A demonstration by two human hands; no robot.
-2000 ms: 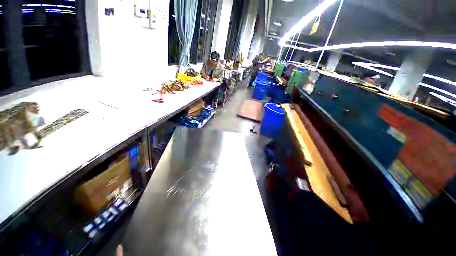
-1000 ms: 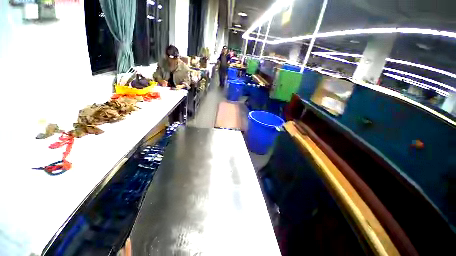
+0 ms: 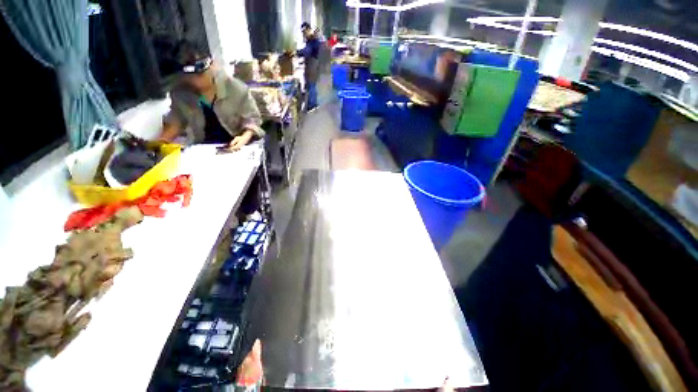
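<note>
The work trolley (image 3: 367,283) is in front of me, its shiny flat metal top bare and stretching forward. My left hand (image 3: 250,365) is at the trolley's near left corner, its fingers on the edge; the rest of it is cut off by the picture's bottom. Only a small fingertip of my right hand (image 3: 446,385) shows at the near edge, towards the right corner; its grip is hidden.
A long white worktable (image 3: 176,253) on the left holds brown scraps (image 3: 69,283), red strips (image 3: 164,195) and a yellow basket (image 3: 141,184). A seated person (image 3: 214,107) works there. A blue tub (image 3: 444,187) is beside the trolley's far right corner. A pinkish board (image 3: 352,153) lies ahead.
The trolley and I have moved forward along the aisle. The seated person, yellow basket and blue tub are nearer. A fingertip of my right hand has come into view.
</note>
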